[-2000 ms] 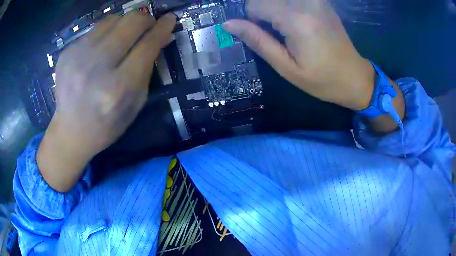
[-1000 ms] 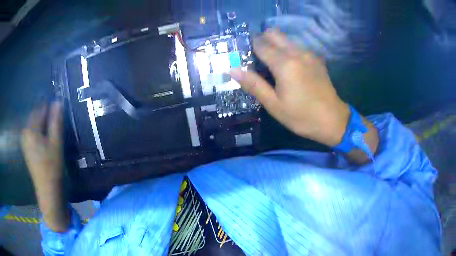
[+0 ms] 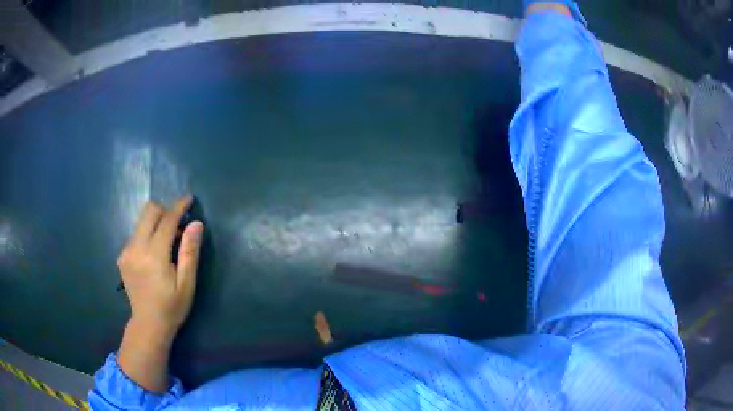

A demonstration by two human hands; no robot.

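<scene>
My left hand is over the left part of the dark-green mat, with its fingers curled around a small black tool that shows between thumb and fingers. My right arm reaches forward to the top edge, and only the wrist shows there; the hand itself is cut off by the picture's edge. A dark rod tool with a red tip lies on the mat in front of me. A small orange-brown tag lies near the bench edge. No device is in view.
A white line curves across the far side of the mat. A pale fan stands at the right. A small black piece lies on the mat right of centre. Yellow-black tape runs at the lower left.
The opened device is gone from view. My right hand has moved forward out of the picture. My left hand has moved right over the mat. The rod tool and the orange-brown tag now show.
</scene>
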